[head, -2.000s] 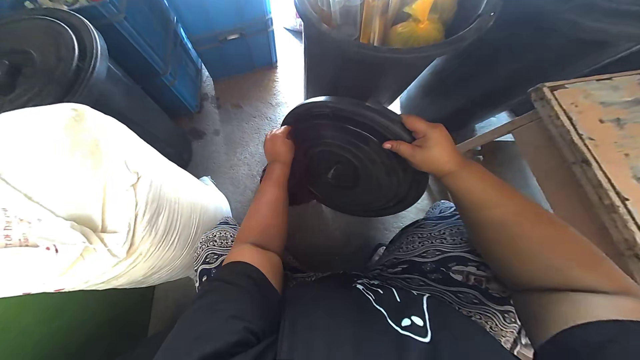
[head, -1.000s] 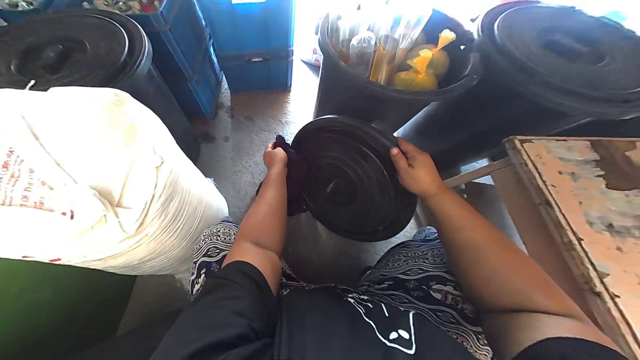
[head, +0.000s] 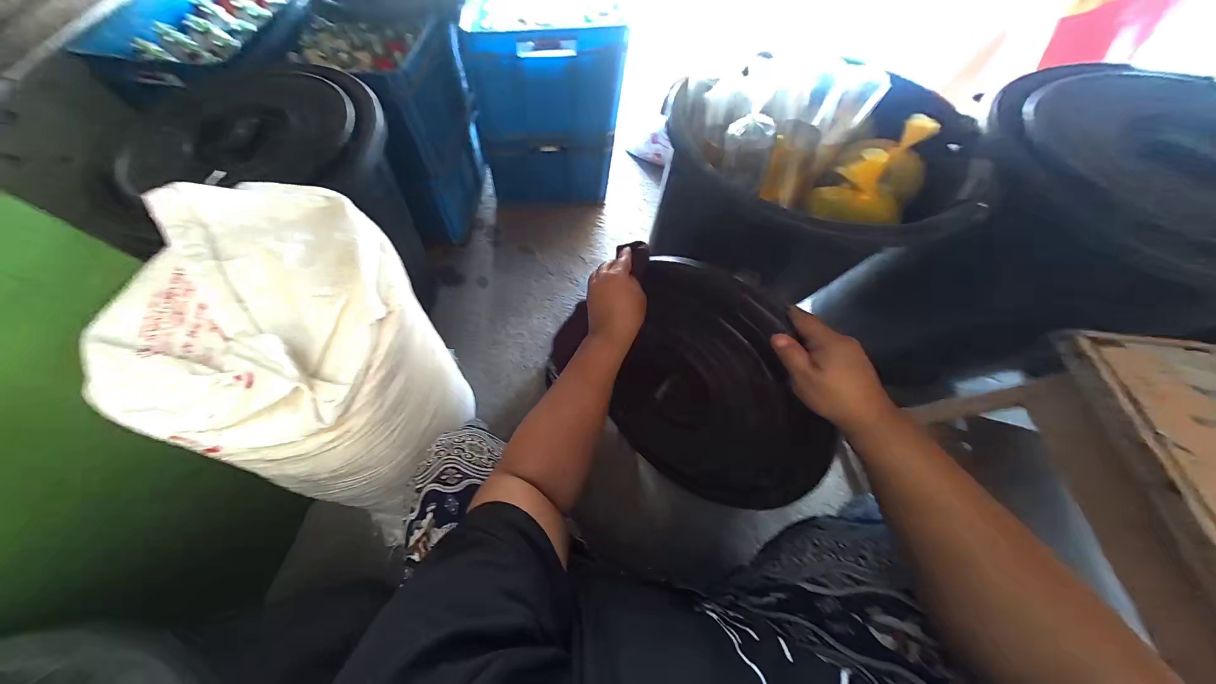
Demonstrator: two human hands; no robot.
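Observation:
A round black plastic lid (head: 727,399) with concentric ridges is held tilted in front of my body. At its upper left edge is my left hand (head: 617,294), which grips a dark cloth (head: 570,337) that hangs down behind the wrist; a bit of it pokes out above the fingers. My right hand (head: 834,369) grips the lid's right rim, thumb on the face that I see and fingers hidden behind it. Just beyond the lid stands an open black bin (head: 750,237) with clear bags and tied bags of yellow contents (head: 860,195) inside.
A full white woven sack (head: 285,332) stands at the left, before a lidded black bin (head: 256,123). Blue crates (head: 546,104) are stacked at the back, some with bottles. Another lidded black bin (head: 1130,161) is at the right, near a worn wooden table (head: 1164,408).
My left hand, with the dark cloth, has moved up along the lid's edge. The lid has turned and tilts differently. My right hand stays on its right rim. The view has shifted.

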